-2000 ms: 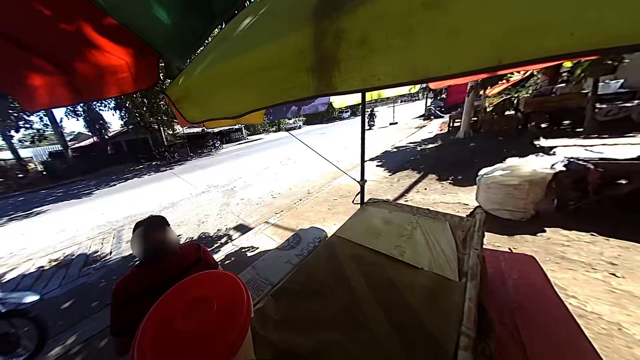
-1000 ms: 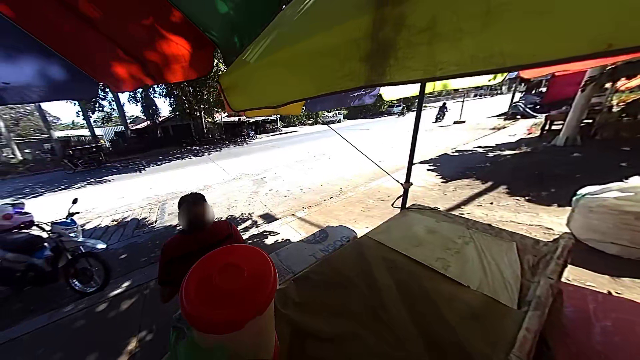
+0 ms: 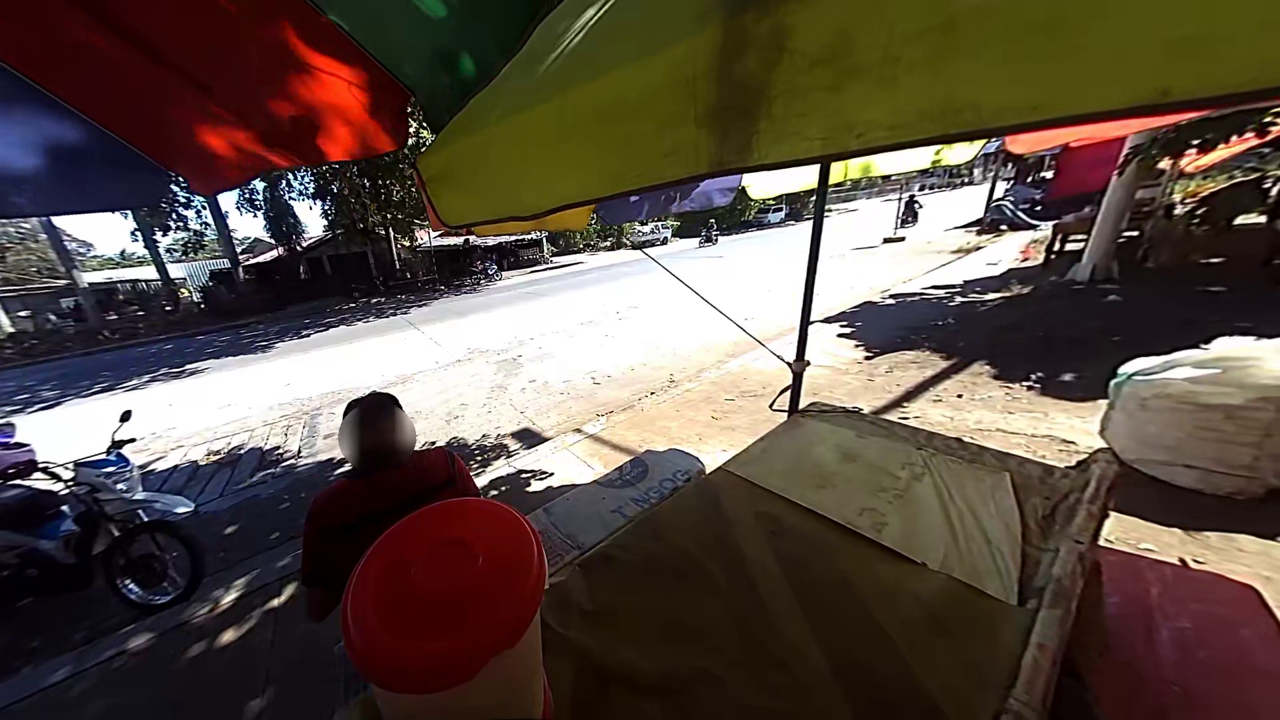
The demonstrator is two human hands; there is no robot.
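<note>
Neither my left hand nor my right hand shows in the head view, so what they hold or touch is hidden. Low and left of centre stands a pale plastic container with a round red lid (image 3: 445, 595). Right of it, a brown cloth cover (image 3: 780, 610) lies over a stall top, with a lighter sheet (image 3: 880, 490) on its far part. A printed sack (image 3: 625, 500) lies along the far left side of the cover. A wooden rail (image 3: 1062, 590) edges the right side.
A person in a dark red shirt (image 3: 385, 500) is just beyond the lid. Overhead hangs a multicoloured umbrella (image 3: 800, 90). A dark pole (image 3: 810, 290) with a cord rises behind the stall. A motorcycle (image 3: 120, 530) stands left, a bulky white sack (image 3: 1200, 420) right, and a road (image 3: 560, 310) runs beyond.
The view has swung left, bringing the motorcycle fully into sight. A second motorcycle rider now shows farther down the road.
</note>
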